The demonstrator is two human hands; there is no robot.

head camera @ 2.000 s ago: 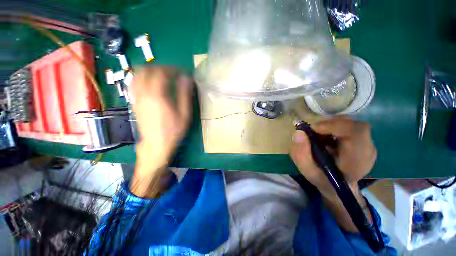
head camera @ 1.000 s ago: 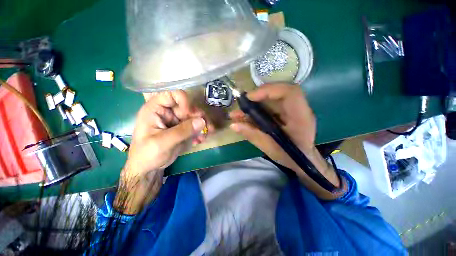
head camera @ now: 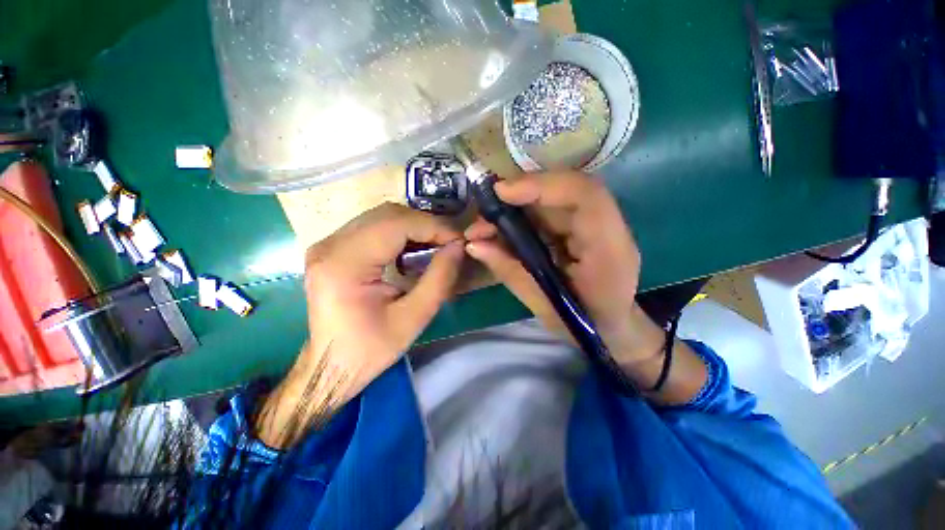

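Observation:
My left hand (head camera: 378, 280) holds a small silvery battery cell (head camera: 422, 257) between thumb and fingers, below the watch housing. My right hand (head camera: 580, 243) holds the black soldering iron (head camera: 546, 271), its metal tip pointing up and left under the hood's rim. The fingertips of both hands meet at the cell's right end; any wires there are too small to tell. The dark, rounded-square watch housing (head camera: 436, 183), pale inside, lies on the tan board (head camera: 323, 207) just left of the iron's tip.
The clear extraction hood (head camera: 342, 93) hangs over the board. Right of it stands a tip cleaner pot (head camera: 624, 98). At left lie several loose white cells (head camera: 147, 236), a solder spool (head camera: 126, 329) and a red tray (head camera: 31, 280). Tweezers (head camera: 764, 114) and a blue box (head camera: 886, 93) are at right.
My left hand has gone from the loose cells at left to below the housing, with a cell now in it. My right fingertips have moved in to meet it. The view has shifted.

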